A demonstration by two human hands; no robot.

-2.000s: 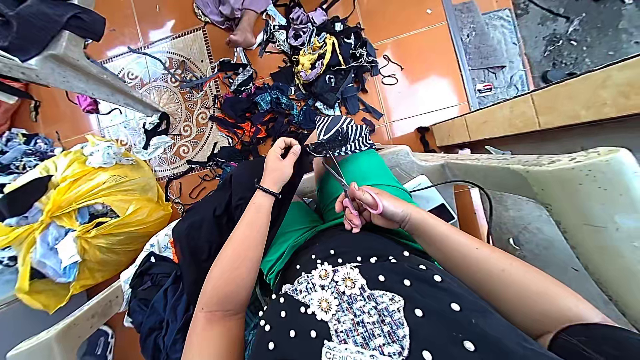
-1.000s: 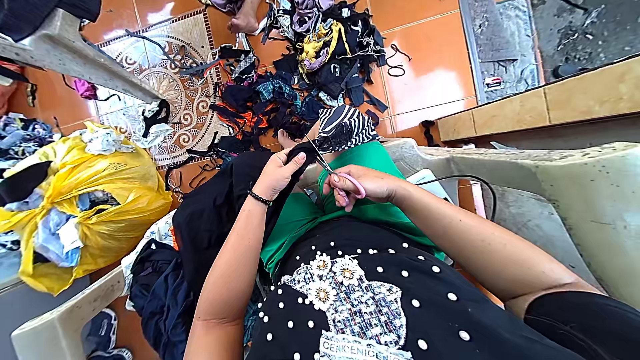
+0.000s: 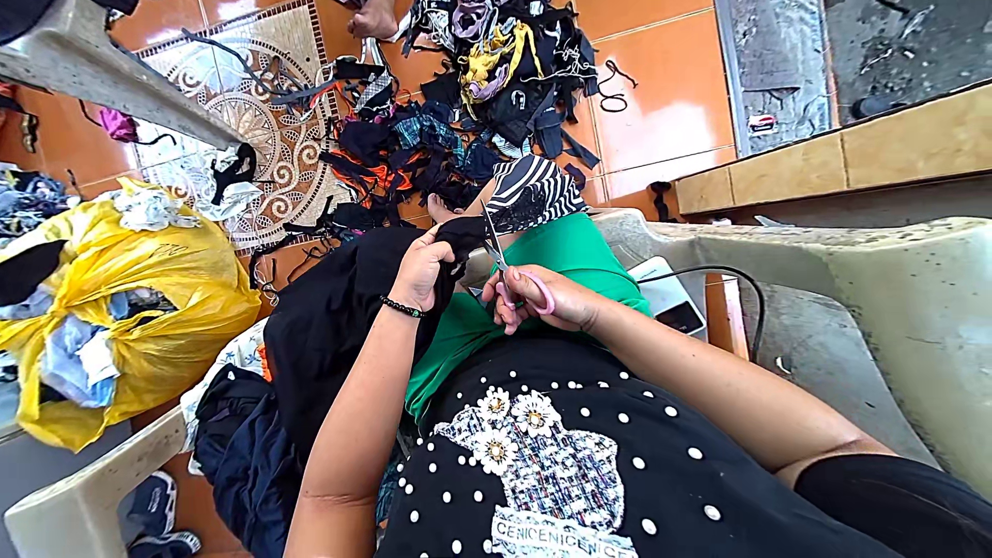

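Observation:
Black cloth hangs from my left hand, which pinches its upper part above my lap. My right hand is on the pink handles of a pair of scissors. The blades stand apart and point up, away from my body, beside the stretch of cloth held by my left hand. Zebra-striped fabric lies just beyond the blades, over my leg. Whether the blades touch the cloth cannot be told.
A yellow plastic bag stuffed with scraps stands at left. A heap of fabric scraps covers the tiled floor ahead. A plastic chair's armrest is at right, with a white device beside my leg. Another person's foot shows at top.
Two seconds ago my hands were further apart; one second ago they had come together at the black cloth. Now a small gap shows between them, and the scissor blades are spread.

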